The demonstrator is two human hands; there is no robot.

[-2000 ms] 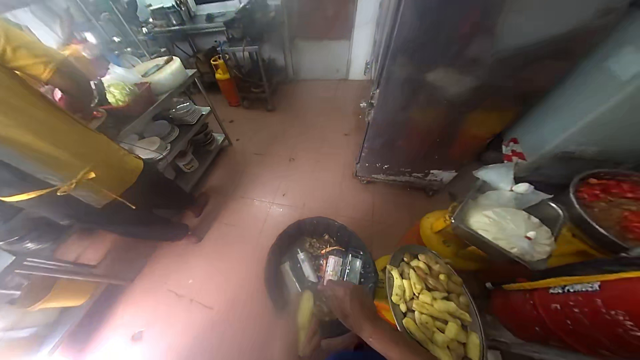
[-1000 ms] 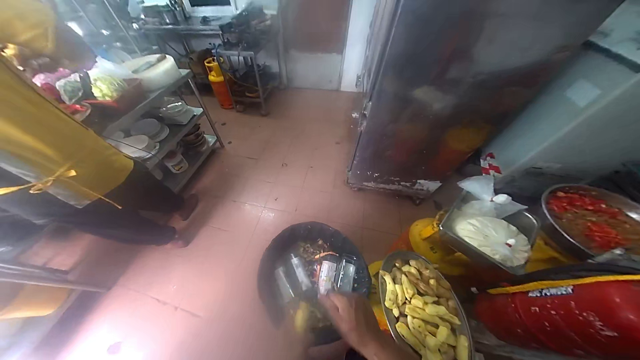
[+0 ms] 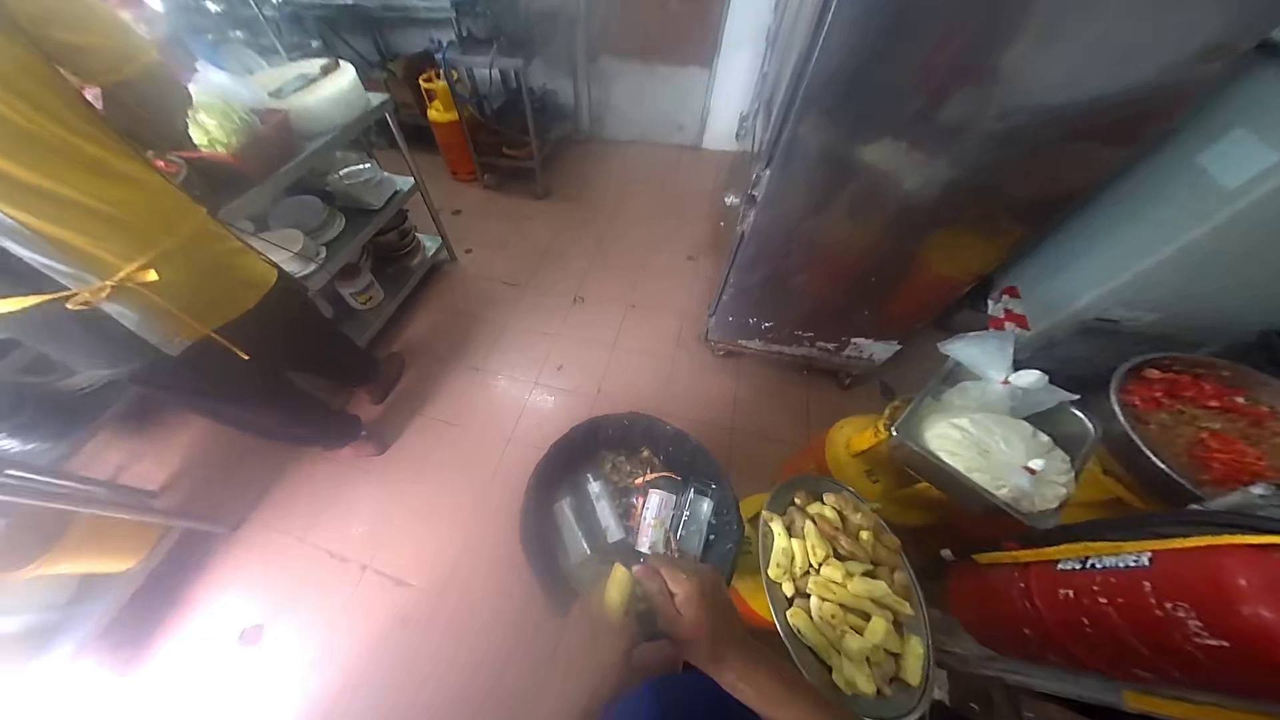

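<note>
Over the near edge of a round black bin (image 3: 545,490), my blurred left hand (image 3: 590,640) is closed around a peeled yellow root vegetable (image 3: 617,592). Close beside it on the right is my right hand (image 3: 690,605), its fingers bent near the vegetable; whether it holds a tool is hidden. Scraps and several clear plastic packages (image 3: 602,510) lie inside the bin, one with a printed label. To the right of my right hand, an oval metal bowl (image 3: 925,640) holds many yellow root vegetables (image 3: 850,590), some peeled and some with brownish skin.
At right are a metal tray (image 3: 1085,440) with a bag of white contents, a bowl of red food (image 3: 1200,420), a red fire extinguisher (image 3: 1120,610) and a yellow gas cylinder (image 3: 855,450). A person in a yellow top (image 3: 130,200) stands left, beside a metal shelf (image 3: 350,130).
The yellow vegetable in my left hand was held more upright two seconds ago and is now lower against the bin's near edge. My right hand stays close beside it.
</note>
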